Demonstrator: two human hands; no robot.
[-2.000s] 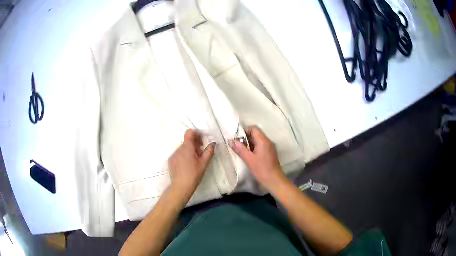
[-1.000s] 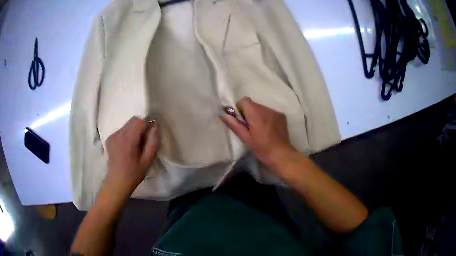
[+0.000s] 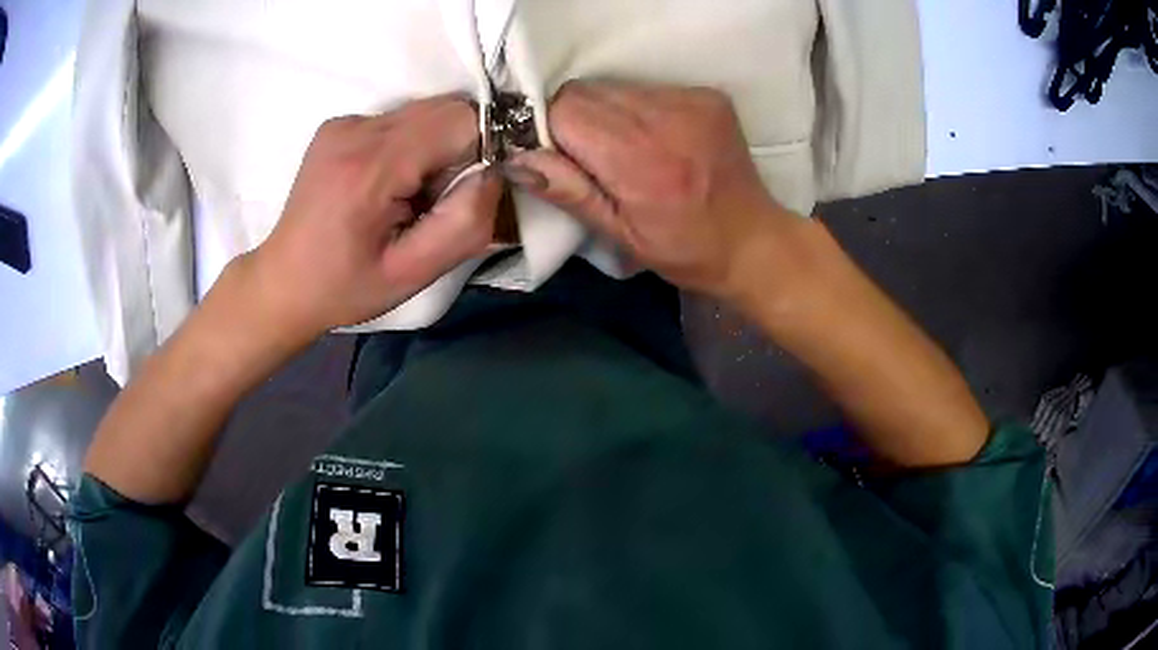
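Note:
A cream jacket [image 3: 305,57] lies on the white table, its lower part at the table's near edge. A shiny dark metal fastening [image 3: 513,117] sits between the two front edges. My left hand [image 3: 381,210] grips the left front edge beside the fastening. My right hand [image 3: 660,172] grips the right front edge, its thumb just below the metal. The hands nearly touch. Whether the fastening is hooked together cannot be told. The jacket's upper part is outside the picture.
Black hangers [image 3: 1095,51] lie at the table's far right. A black flat object [image 3: 14,238] is cut off at the left edge. The white table [image 3: 45,292] ends just before my body. Grey floor [image 3: 889,273] and dark cloth items [image 3: 1111,457] are at the right.
My hands first spread the jacket's fronts apart, then came together at the middle with the metal between them. The view has moved closer and lower, and the scissors have left the picture.

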